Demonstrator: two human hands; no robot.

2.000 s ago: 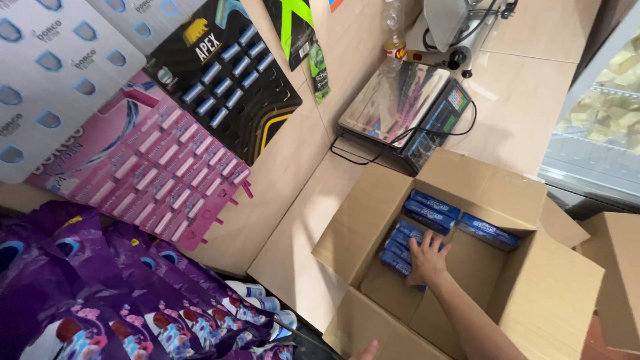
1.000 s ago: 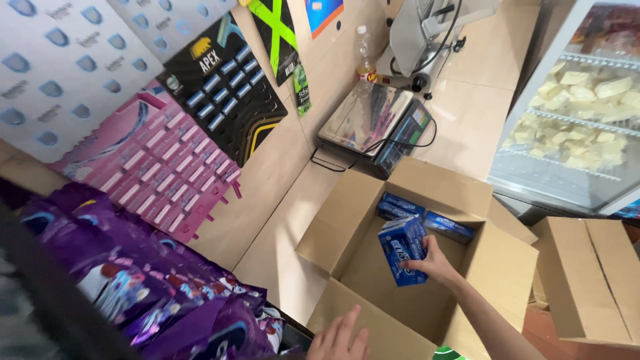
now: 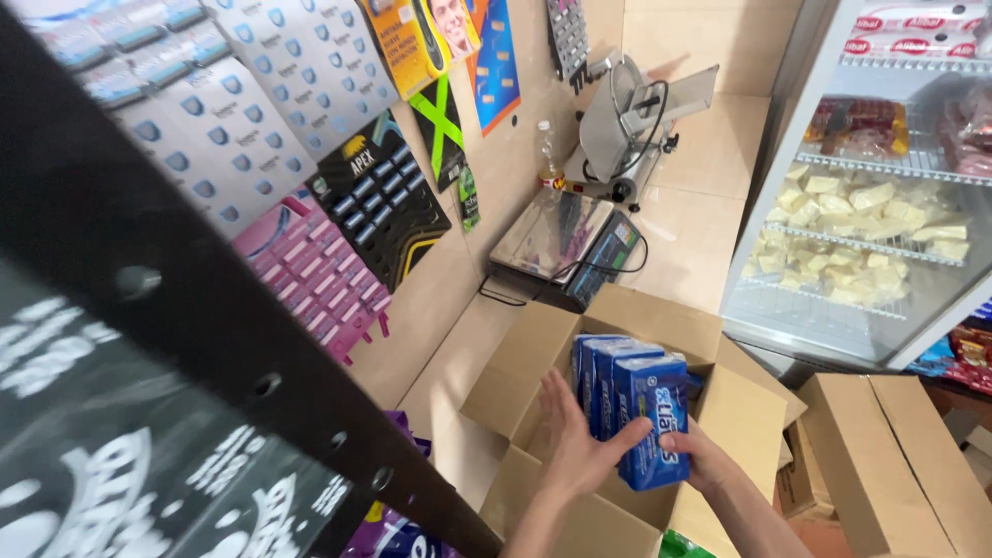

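Observation:
Several blue plastic-wrapped packs [image 3: 651,418] stand in a row above the open cardboard box [image 3: 577,504]. My right hand [image 3: 701,457] grips the near end of the row from the right, its thumb on the front pack. On the other side, my left hand [image 3: 577,446] is spread, its thumb reaching the face of the front pack and its fingers beside the packs' left side. Whether the left hand bears any of their weight cannot be told. The packs and hands hide much of the box's inside; a bit of blue shows behind them.
A digital scale [image 3: 554,240] with a loose cable stands behind the box, with a plastic bottle [image 3: 549,155] and a meat slicer [image 3: 624,128] beyond. A glass-door fridge [image 3: 744,256] and another cardboard box [image 3: 891,465] are at right. A dark metal frame [image 3: 256,333] crosses the left foreground.
My right hand held fewer blue packs a second ago; now a row of several is raised. My left hand has moved from the box's near flap to the packs. The view has shifted.

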